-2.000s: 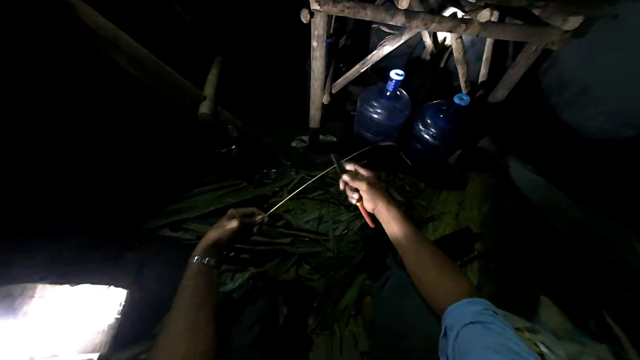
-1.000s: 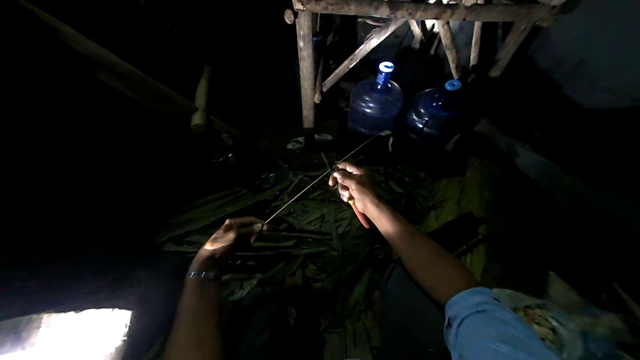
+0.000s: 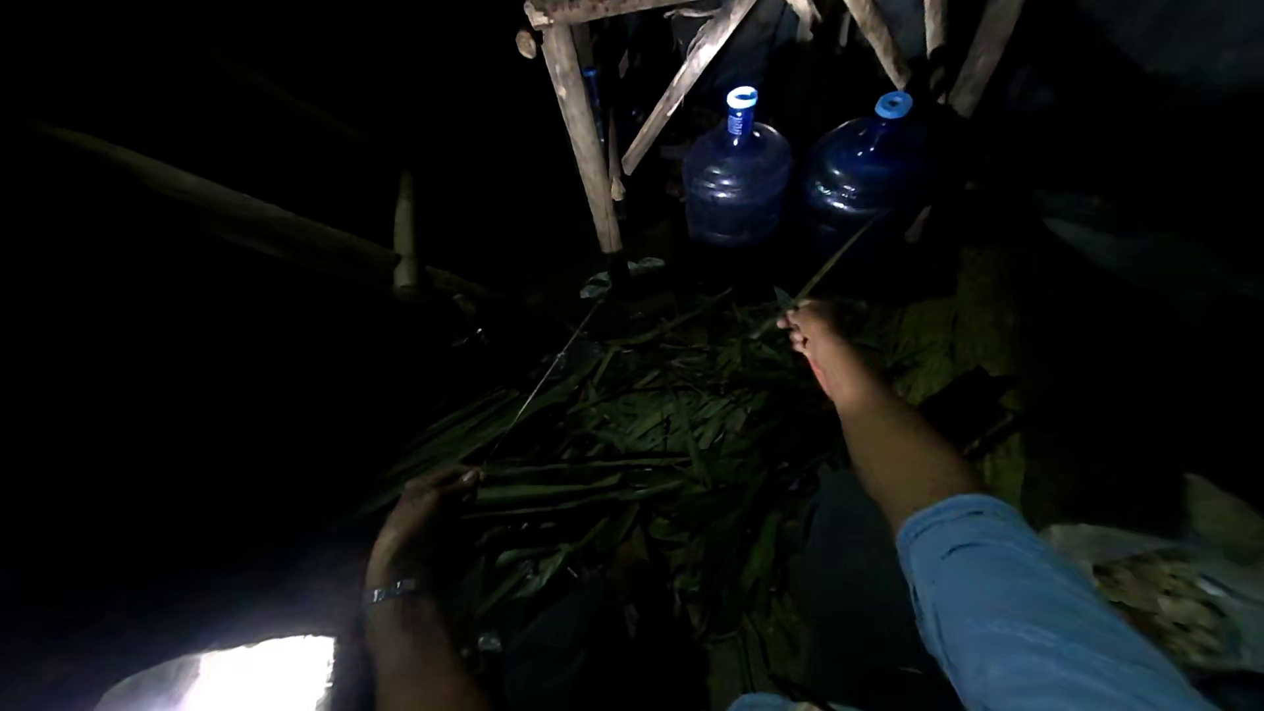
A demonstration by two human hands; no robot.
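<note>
My left hand (image 3: 430,504), with a metal bracelet or watch band at its wrist, pinches the near end of a thin pale strip (image 3: 553,367) that slants up and away from it. Farther forward on the right, my right hand (image 3: 812,331) is closed on a knife (image 3: 818,373); the reddish handle shows below the fist and a bit of dark blade above it. Another strip (image 3: 834,259) rises from beside that hand toward the water jugs; whether the hand holds it is not clear. Long green leaf strips (image 3: 681,425) lie piled beneath both hands.
Two blue water jugs (image 3: 737,188) (image 3: 859,178) stand beyond my right hand, beside a wooden pole frame (image 3: 583,138). A pole (image 3: 237,209) runs across the dark left side. At lower right lies a plastic bag (image 3: 1160,602) with pale pieces; a bright patch (image 3: 262,676) glows at lower left.
The hands have moved farther apart, my right hand forward and to the right. The strip that ran from my left hand past the right one now slants clear of it.
</note>
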